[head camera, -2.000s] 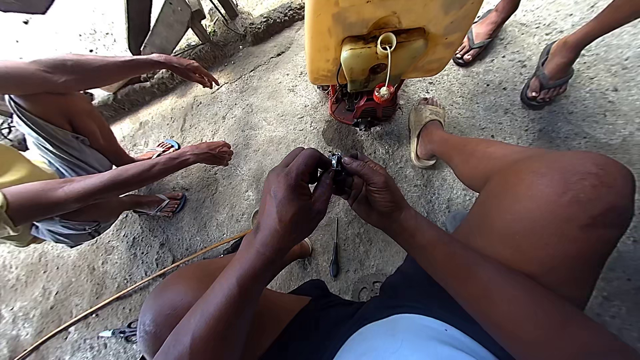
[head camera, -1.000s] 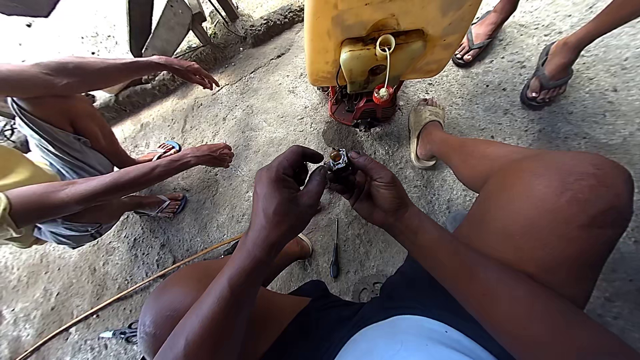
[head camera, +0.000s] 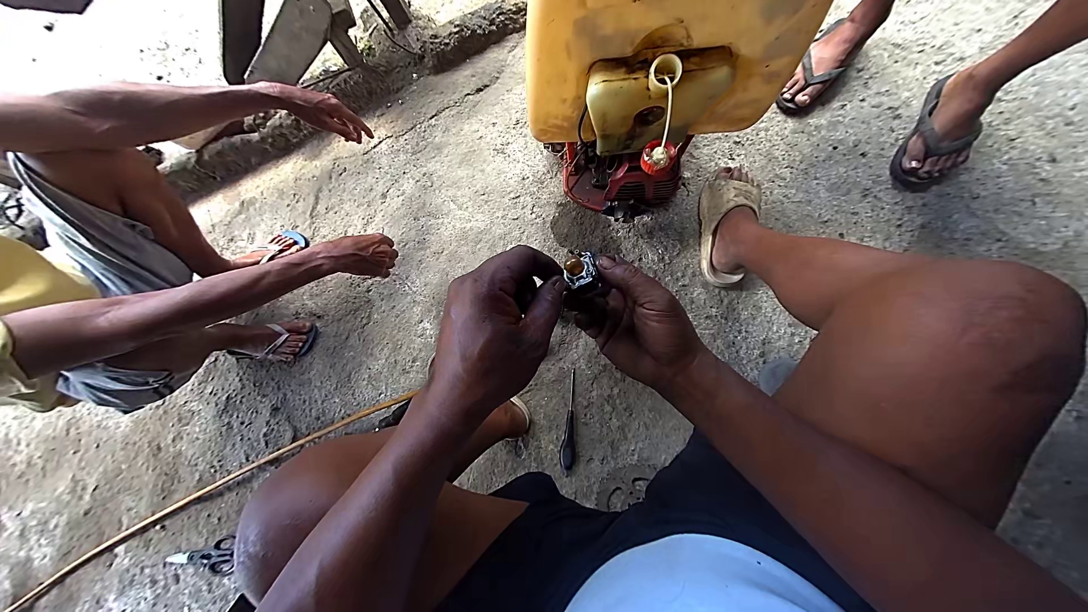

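Observation:
A small metal engine part (head camera: pixel 581 274), possibly a carburetor, with an amber-coloured round piece on its upper face, is between my two hands. My right hand (head camera: pixel 642 314) grips it from the right, thumb on its edge. At its left side, my left hand (head camera: pixel 501 319) has thumb and forefinger at the part; whether they pinch it is hard to tell. Beyond my hands stands a yellow plastic tank (head camera: pixel 765 76) with a smaller fuel tank (head camera: pixel 616 102) and a red engine (head camera: pixel 625 183). A red cap (head camera: pixel 658 158) hangs by a white strap from the open filler neck.
A screwdriver (head camera: pixel 569 438) lies on the concrete floor between my legs. Scissors (head camera: pixel 208 557) and a long thin cane (head camera: pixel 229 478) lie at the left. Another person's hands (head camera: pixel 361 255) reach in from the left. Someone's sandalled feet (head camera: pixel 939 140) stand at the upper right.
Two seconds ago my fingers covered more of the part; its upper face with the amber piece now shows. The other person's arms have hardly moved.

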